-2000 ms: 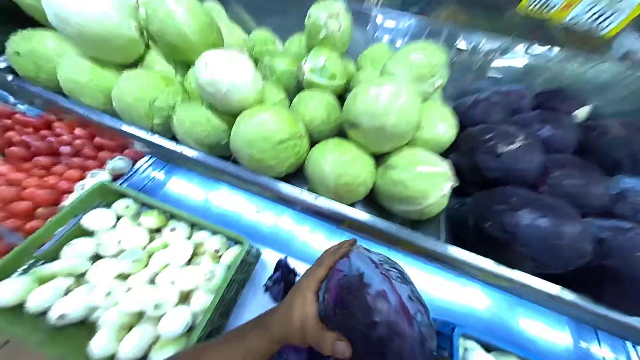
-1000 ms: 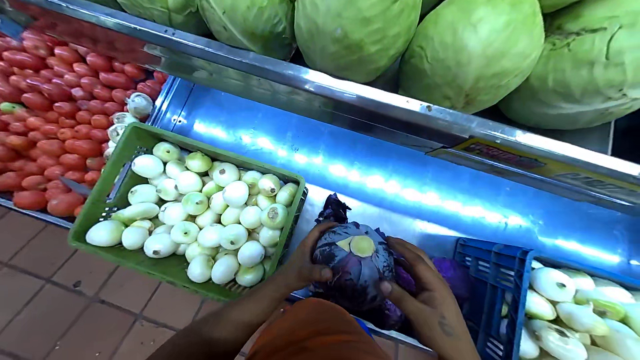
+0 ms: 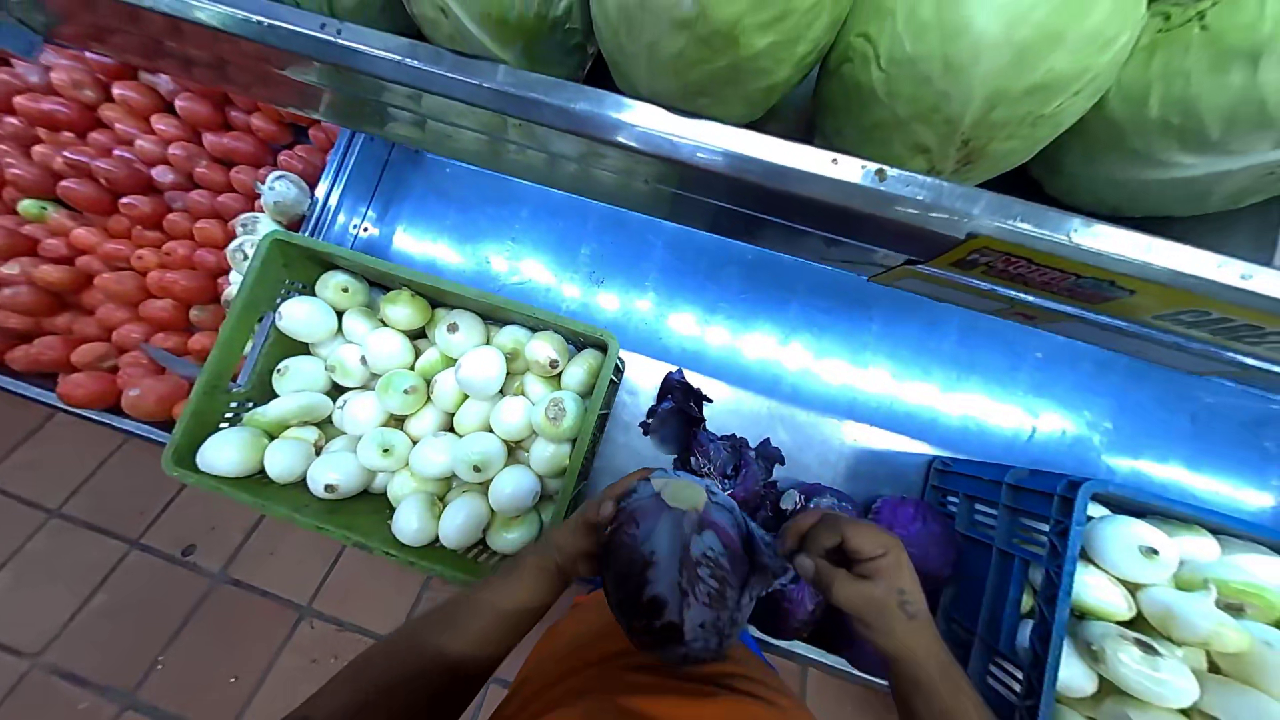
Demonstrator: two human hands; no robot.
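Observation:
A purple cabbage (image 3: pixel 675 570) is held in front of my body, its pale cut stem facing up and away. My left hand (image 3: pixel 600 525) grips its left side, the fingers partly hidden behind it. On the right side, my right hand (image 3: pixel 850 565) pinches the edge of a loose outer leaf (image 3: pixel 765 565) between thumb and curled fingers. Just beyond the hands, loose dark purple leaves (image 3: pixel 677 410) lie on the metal shelf. More purple cabbage (image 3: pixel 912 540) rests beside and behind my right hand.
A green crate (image 3: pixel 400 275) of white onions stands left, beside red tomatoes (image 3: pixel 180 230). A blue crate (image 3: pixel 1065 560) of white onions is at right. Large green cabbages (image 3: pixel 960 90) sit above a metal rail (image 3: pixel 700 140). Tiled floor (image 3: pixel 130 600) shows at lower left.
The cabbage has tilted, so its cut stem no longer faces straight up. My right hand has moved from the cabbage's side to a loose leaf. The view swung down from the upper shelf earlier.

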